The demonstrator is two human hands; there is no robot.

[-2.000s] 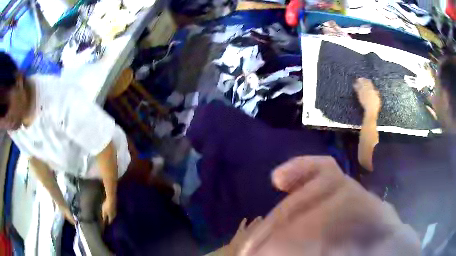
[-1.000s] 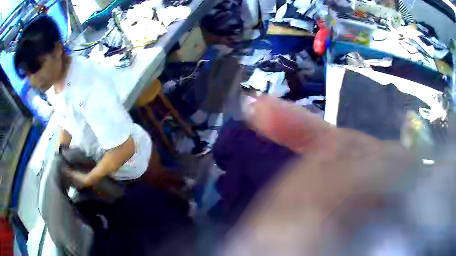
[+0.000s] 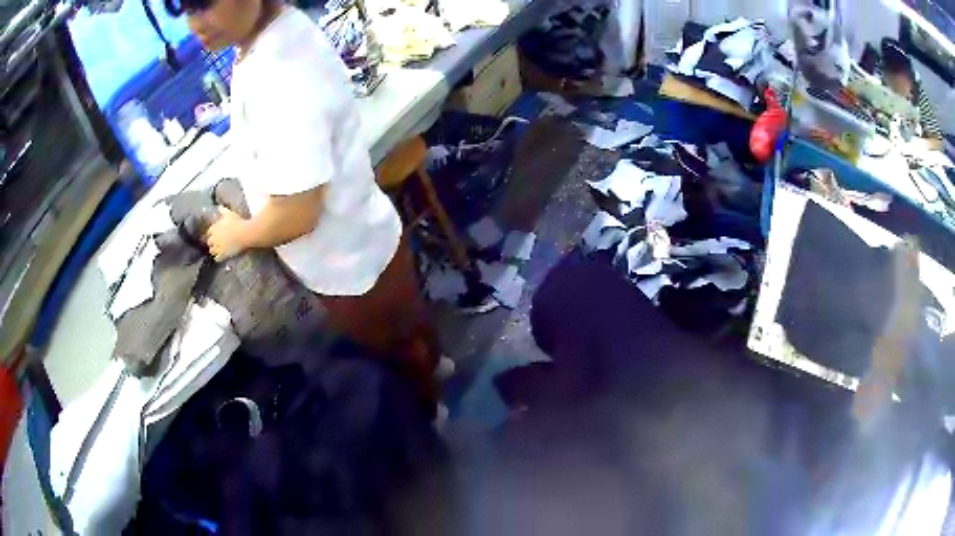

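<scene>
Dark purple cloth (image 3: 607,325) stands out in the lower middle, nearest in front of me, its lower part lost in blur. A dark navy cloth heap (image 3: 304,429) lies to its left, with a small white curved piece showing on it. Neither of my hands can be made out; a grey-brown blur covers the bottom middle and I cannot tell what it is.
A person in a white shirt (image 3: 304,157) stands left, handling brown-grey cloth (image 3: 251,293) on a table. A wooden stool (image 3: 403,162) is behind. White and dark pieces (image 3: 644,204) lie heaped on the floor. At right, another person's arm (image 3: 890,335) reaches over grey cloth (image 3: 833,283).
The view has swung so the scene sits further right. The large blurred hand in front has gone from sight. The white-shirted person now has the brown-grey cloth gathered on the table.
</scene>
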